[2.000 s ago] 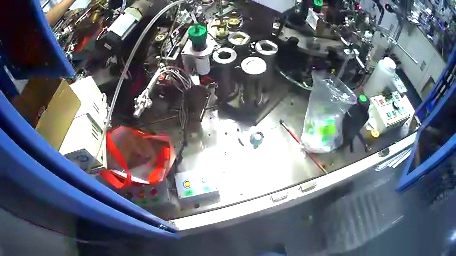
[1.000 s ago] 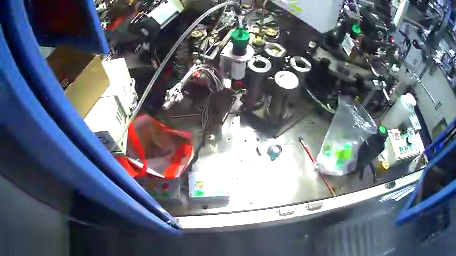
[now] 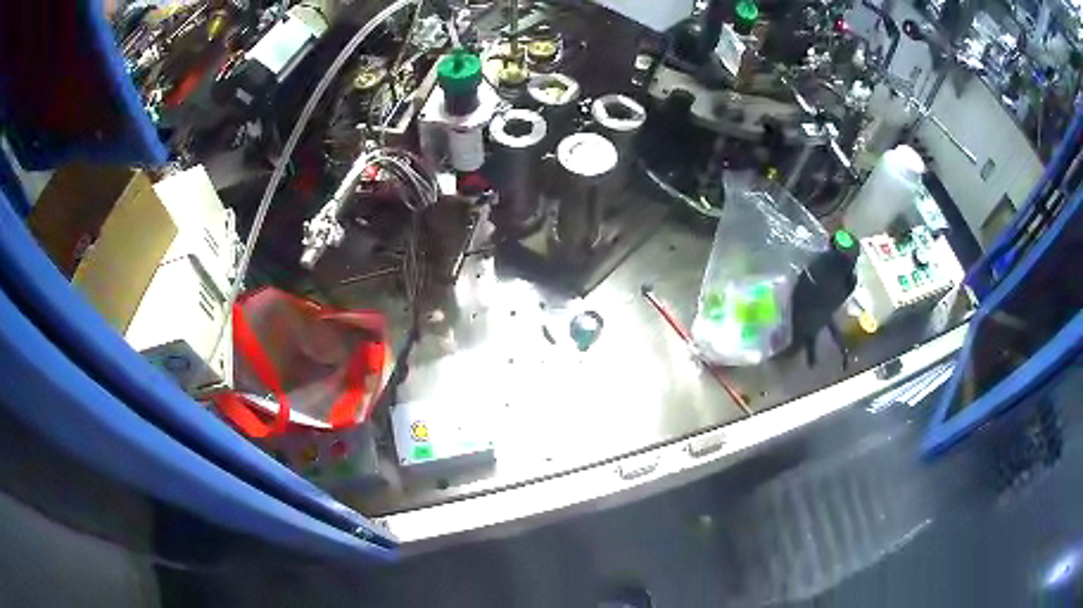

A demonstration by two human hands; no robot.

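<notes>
Neither of my hands is in view. Nearest in front of me, a small dark ring or fitting [image 3: 584, 329] lies on the bright metal base plate [image 3: 546, 404]. To its right a thin red rod [image 3: 695, 348] lies slanting. A clear plastic bag [image 3: 746, 285] with bright green pieces inside stands beside a dark bottle [image 3: 822, 285] with a green cap. A red-edged bag [image 3: 311, 362] sits at the left front, next to a small button box [image 3: 442, 437]. Black cylinders with pale ring tops [image 3: 588, 156] and a green-topped white cylinder [image 3: 460, 107] stand at centre.
Blue-framed doors stand at the left [image 3: 131, 416] and right [image 3: 1009, 368]. A pale button control box [image 3: 912, 271] and a white plastic bottle [image 3: 885, 190] are at the right. A brown cardboard box [image 3: 125, 267] is at the left. The machine's rotary table area lies behind. A pale front edge [image 3: 665, 457] borders the plate.
The camera view has shifted; the scene slid right and then back left in the picture. The things on the plate keep their places relative to one another.
</notes>
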